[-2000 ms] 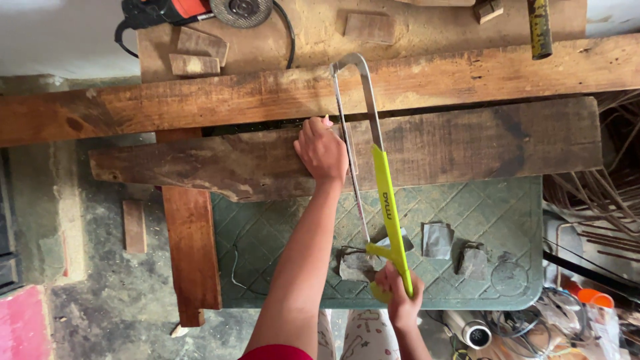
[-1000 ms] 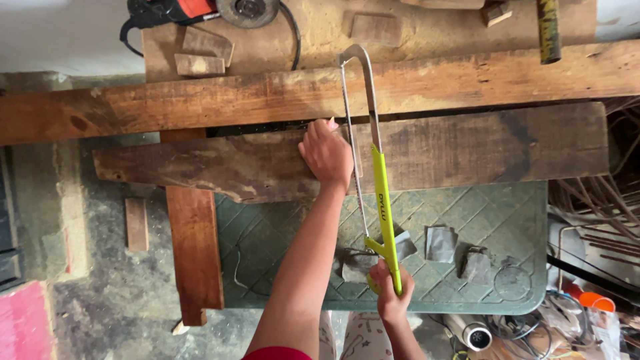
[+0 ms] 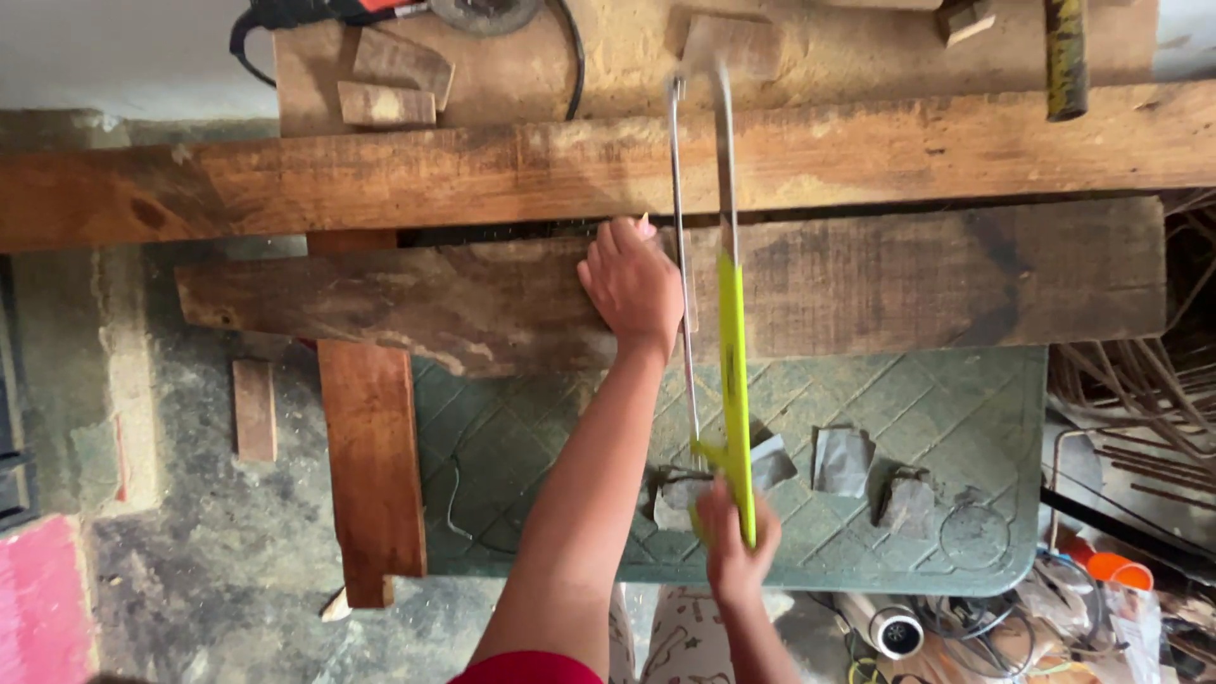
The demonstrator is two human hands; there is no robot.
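My right hand point(image 3: 739, 543) is closed around the handle of a bow saw with a lime-green frame point(image 3: 733, 380). The saw stands across a dark, weathered wooden board point(image 3: 883, 280), its thin blade point(image 3: 680, 199) just right of my left hand. With bent fingers, my left hand point(image 3: 635, 280) presses on that board and holds a small pale piece, mostly hidden, at its far edge. Beyond the dark board lies a longer, lighter wooden plank point(image 3: 475, 176). Whether the blade's teeth are in the wood cannot be told.
Sandpaper pieces point(image 3: 842, 462) and a bent wire point(image 3: 454, 503) lie on a green plastic table point(image 3: 589, 427). An angle grinder point(image 3: 484, 11) and wood offcuts point(image 3: 388, 104) sit on the bench at the back. Another plank point(image 3: 372, 465) juts out at left. Cables and rods crowd the right side.
My right hand and the saw have shifted back and forth along the blade's line; now the saw reaches further over the light plank than one second ago. My left hand stays on the board.
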